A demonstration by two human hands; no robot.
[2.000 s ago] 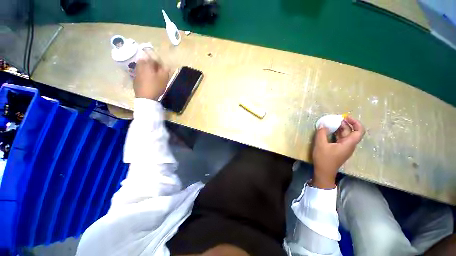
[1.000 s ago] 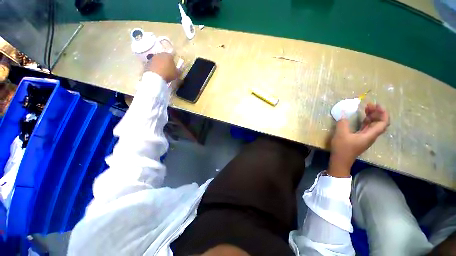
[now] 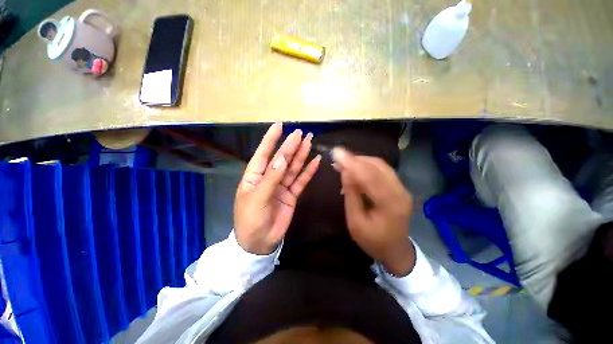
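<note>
My left hand (image 3: 267,195) is over my lap, palm up with the fingers apart, and holds nothing that I can see. My right hand (image 3: 376,201) is beside it, thumb and fingers pinched on a small thin item (image 3: 324,148), dark and blurred, close to the left fingertips. What the item is cannot be told. The white glue bottle (image 3: 445,33) lies on the table at the upper right, its tip cut off by the picture's top edge. The yellow lighter (image 3: 298,48) lies on the table in front of my hands.
A black smartphone (image 3: 165,59) and a pale pink lidded mug (image 3: 89,46) stand on the tan table (image 3: 363,87) at the left. Blue crates (image 3: 114,248) are at the lower left. A seated person's grey-trousered leg (image 3: 527,195) and a blue stool (image 3: 470,232) are at the right.
Both hands have moved from the table to over my lap. My left hand has left the mug area, and my right hand has let go of the glue bottle. The view has tilted down.
</note>
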